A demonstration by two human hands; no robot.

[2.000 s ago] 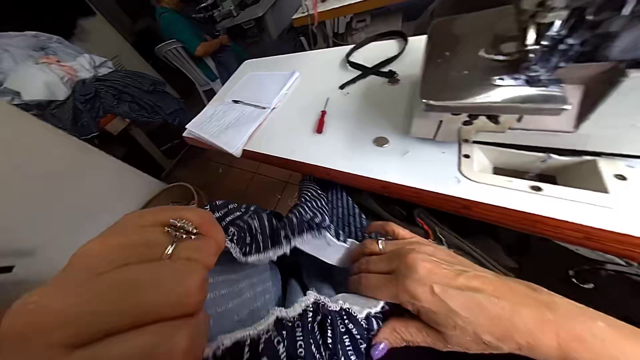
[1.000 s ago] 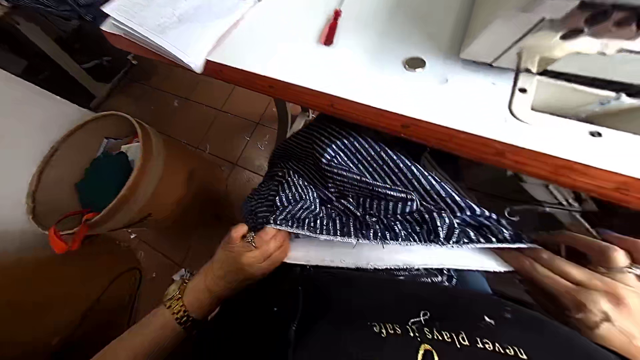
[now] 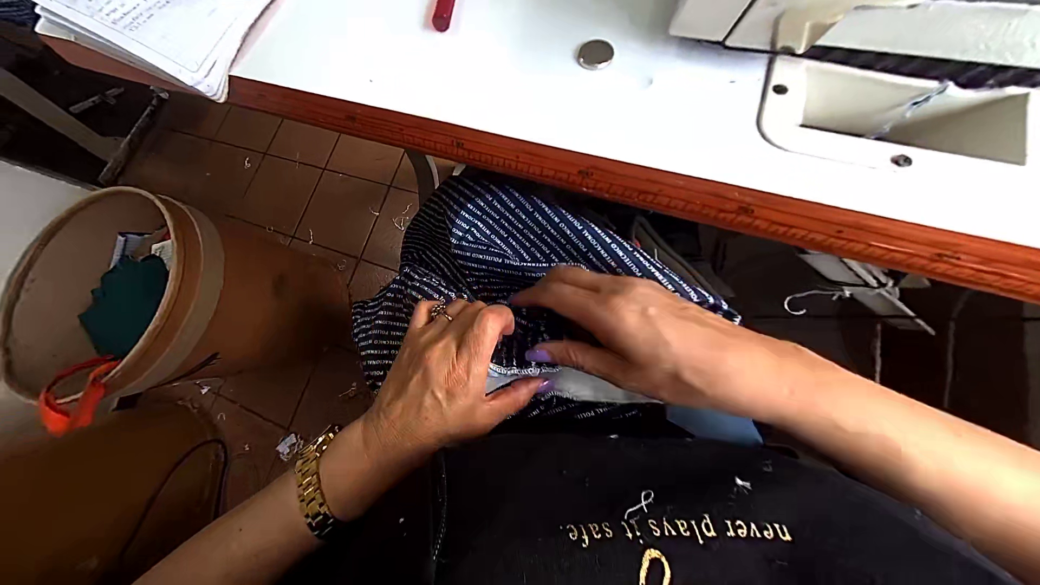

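Observation:
A navy garment with white printed stripes (image 3: 520,227) hangs over my lap, below the table edge. My left hand (image 3: 455,366) pinches the garment's overlocked edge near a pale inner strip (image 3: 605,385), its thumb lying along that edge. Close beside it, my right hand (image 3: 626,333) grips the folded cloth, with the thumb by the serged seam and the fingers on the printed side. The two thumbs nearly meet. Part of the cloth is hidden under both hands. A light blue piece of fabric (image 3: 715,424) shows beneath my right forearm.
The white sewing table (image 3: 504,97) has a wooden front edge with ruler marks. On it are a metal disc (image 3: 595,54), a red-handled tool (image 3: 443,15), written papers (image 3: 162,36) and a sewing machine's base (image 3: 780,106). A round bin (image 3: 199,276) with scraps stands at left.
My right hand has moved left along the garment's edge to beside my left hand. The strip, stretched between widely spaced hands one second ago, is now gathered. The view has tilted down since the first frame.

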